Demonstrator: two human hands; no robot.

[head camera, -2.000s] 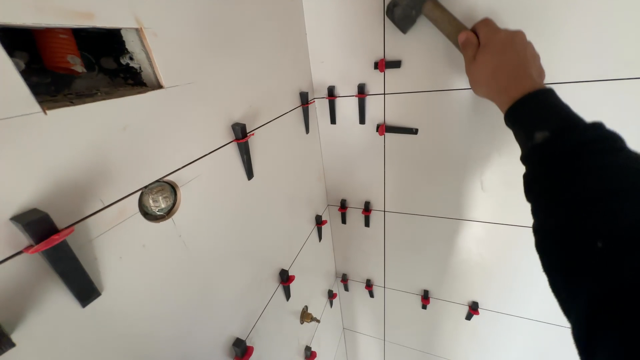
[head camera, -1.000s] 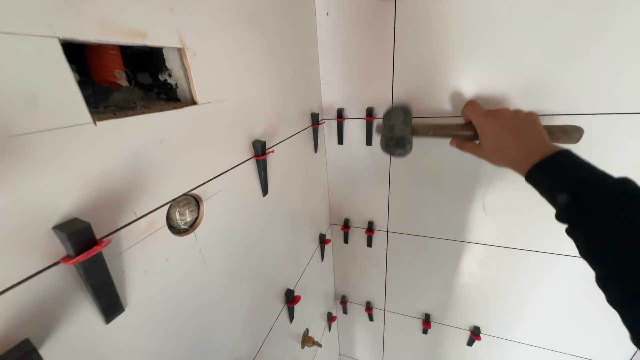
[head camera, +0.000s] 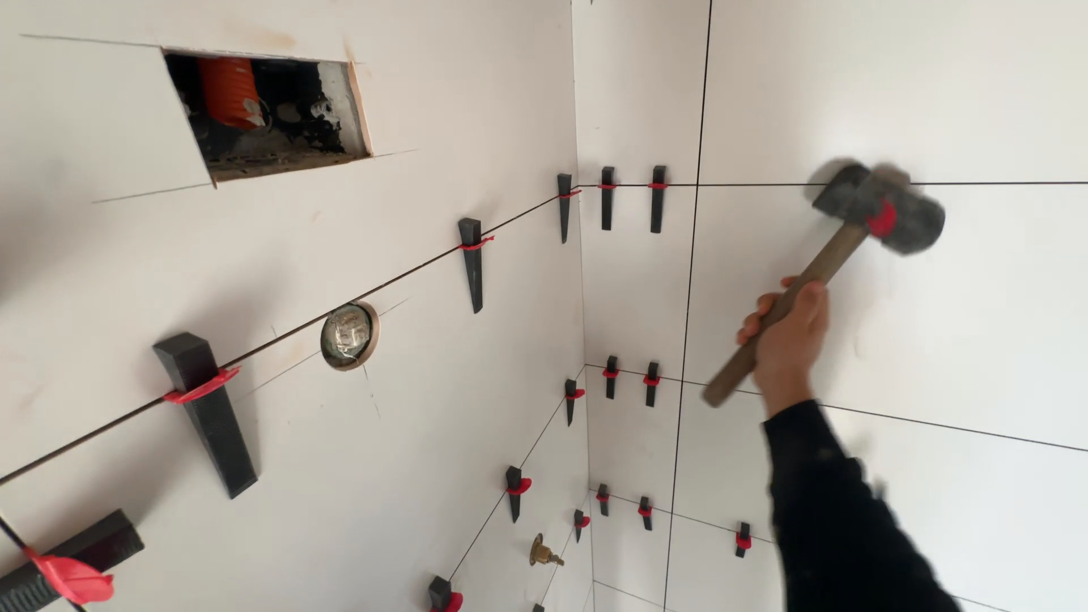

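My right hand (head camera: 792,340), in a black sleeve, is closed around the wooden handle of a mallet (head camera: 914,212) with a dark head. The head is at the horizontal tile joint on the right wall, blurred, with a bit of red clip and a dark shape beside it. Left of it, two black tile-levelling wedges (head camera: 657,200) stand upright in red clips on the same joint. More wedges sit along the lower joints, and a large black wedge (head camera: 208,416) in a red clip is on the left wall. My left hand is out of view.
A rectangular cutout (head camera: 280,119) in the left wall shows an orange corrugated conduit. Below it are a round hole (head camera: 349,336) with a metallic fitting inside and, lower down, a brass pipe fitting (head camera: 544,551). The tiled walls meet at an inside corner left of my hand.
My right hand and the mallet have moved right along the wall, away from the vertical joint. The two short wedges beside that joint in the oldest frame no longer show.
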